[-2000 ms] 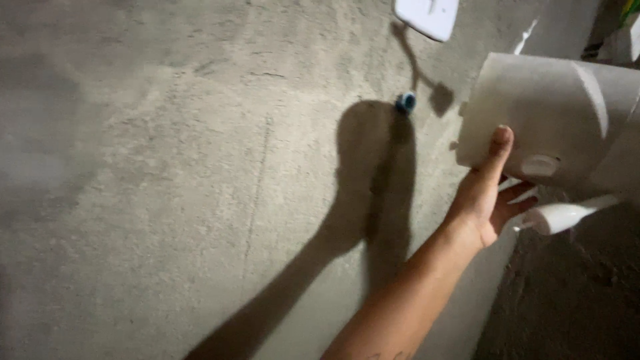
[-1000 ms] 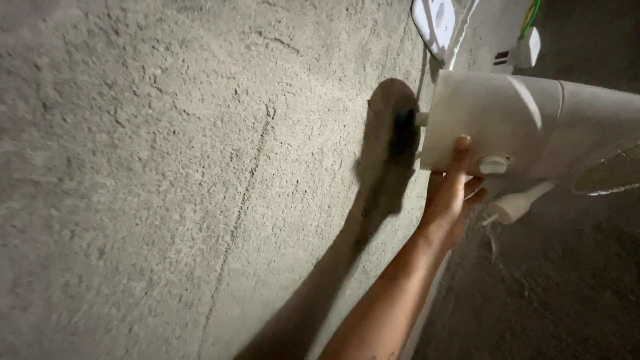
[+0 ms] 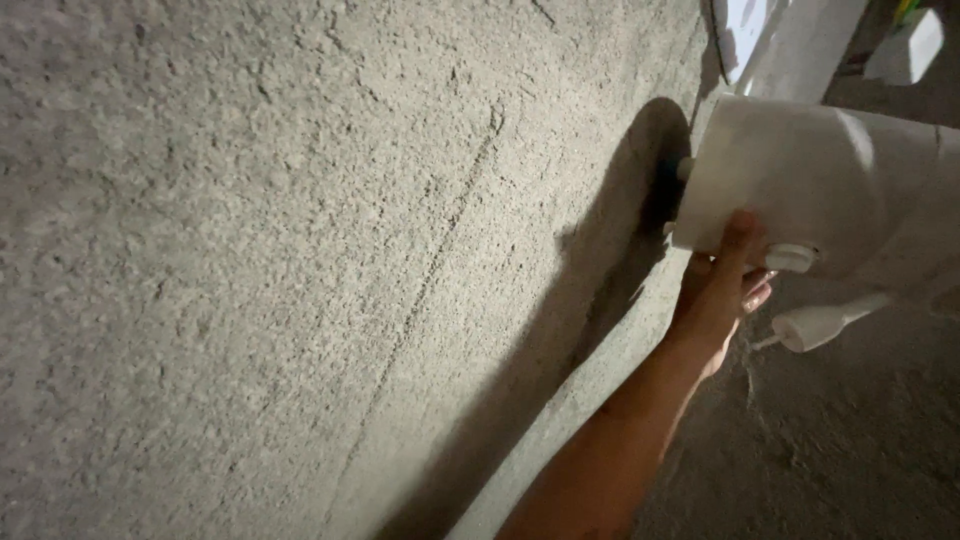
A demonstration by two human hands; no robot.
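Note:
My left hand [image 3: 731, 285] supports the wall-side end of a white cylindrical appliance [image 3: 810, 165], perhaps a water heater. The thumb presses on its near face and the fingers curl beneath it; the palm is mostly hidden. A short white stub [image 3: 684, 169] projects from the flat end towards a dark blue fitting [image 3: 666, 171] in the wall. Shadow hides whether the two touch. A round white knob [image 3: 791, 257] sits close to my fingers. Below hangs a tapered white connector [image 3: 806, 330] on a white cord. My right hand is out of view.
A rough concrete wall [image 3: 300, 262] fills the left side, with a thin groove running down it. Above the appliance is a partly cut-off white wall plate [image 3: 742, 34]. At the upper right stands a white box [image 3: 907, 49] with green and yellow wire near it.
The appliance's stubbed end has come closer to the wall and to the blue fitting, which showed plainly two seconds ago. My left hand has stayed on it. The view has swung closer along the wall.

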